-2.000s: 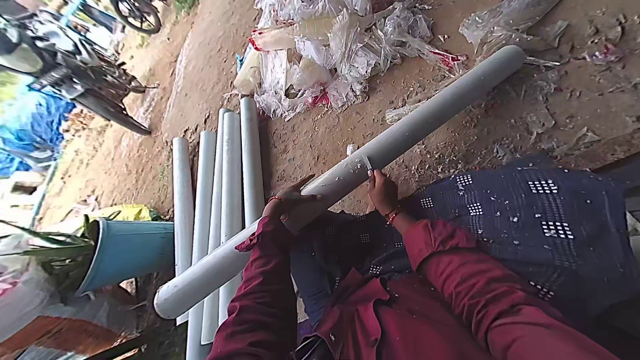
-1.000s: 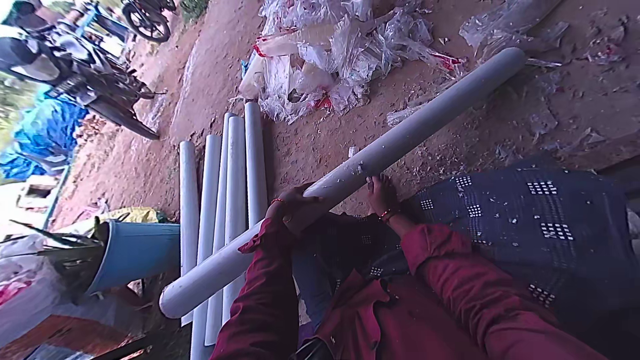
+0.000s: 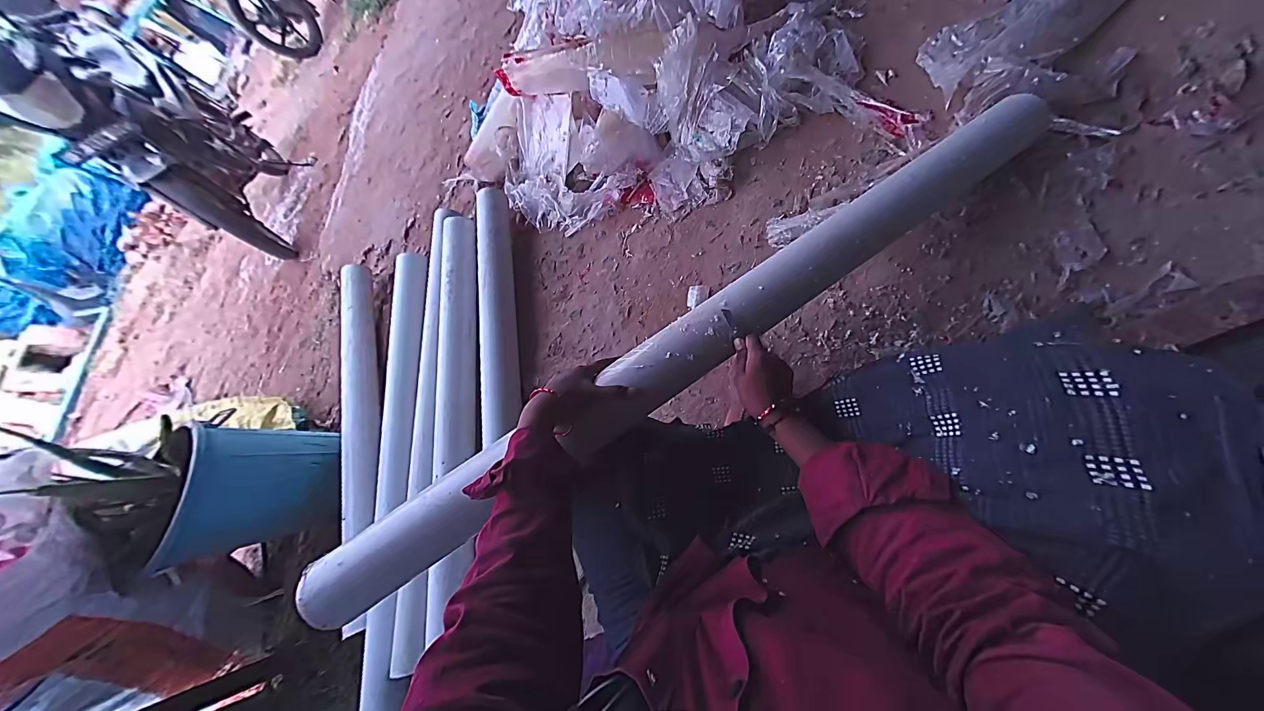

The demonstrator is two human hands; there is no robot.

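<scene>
A long grey cylindrical pipe (image 3: 839, 252) lies slantwise across my lap, its far end at the upper right and its near end at the lower left. My left hand (image 3: 578, 405) is wrapped around its middle. Farther along, my right hand (image 3: 760, 375) has its fingertips against the pipe's lower side, beside a small dark mark with pale flakes around it; whether they grip anything small there I cannot tell. Patterned dark cloth (image 3: 1017, 444) covers my legs.
Several similar pipes (image 3: 454, 346) lie side by side on the dirt ground at left. Beyond are crumpled clear plastic wrappings (image 3: 632, 118). A blue plant pot (image 3: 252, 489) stands left of the pipes, with motorcycles (image 3: 148, 118) at the upper left.
The pale edge or strip seen around the held pipe near my right hand two seconds ago no longer shows; a small dark mark is there now. My left hand stays on the pipe.
</scene>
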